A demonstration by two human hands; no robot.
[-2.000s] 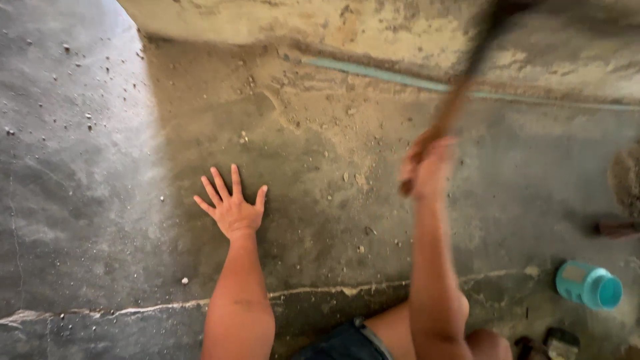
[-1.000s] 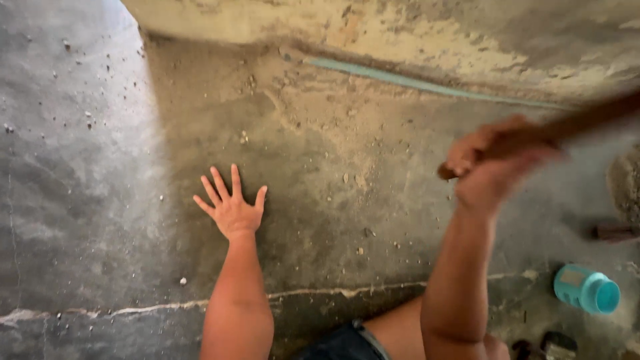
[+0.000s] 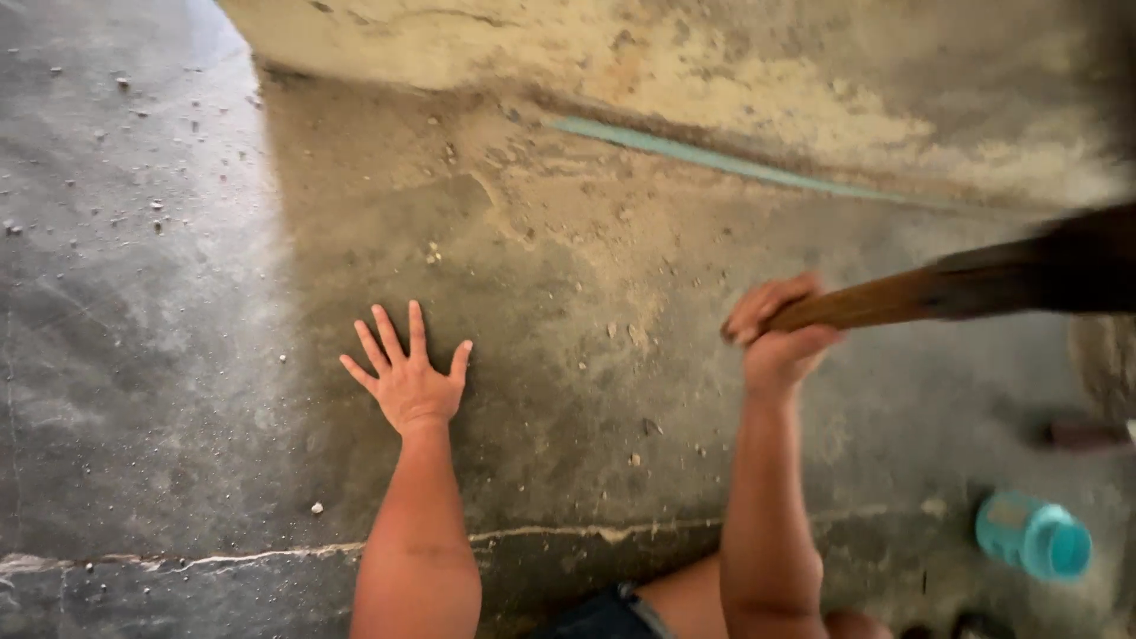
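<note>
My left hand (image 3: pixel 415 383) lies palm down on the grey concrete floor (image 3: pixel 550 426), its fingers spread, with nothing in it. On the right, my right hand (image 3: pixel 781 333) is closed around the end of a wooden handle (image 3: pixel 874 299), raised off the floor. The handle runs to the right into a dark, blurred part (image 3: pixel 1056 262) that leaves the frame at its right edge; what kind of tool it is cannot be told.
A worn, peeling wall (image 3: pixel 754 80) meets the floor at the top, with a pale green strip (image 3: pixel 701 157) along its foot. Grit and small stones dot the floor, which has a long crack (image 3: pixel 603 532). A turquoise plastic container (image 3: pixel 1034 537) lies at the lower right.
My right hand and the wooden handle have moved about; the handle, tilted steeply upward two seconds ago, now points to the right. My left hand has stayed in place.
</note>
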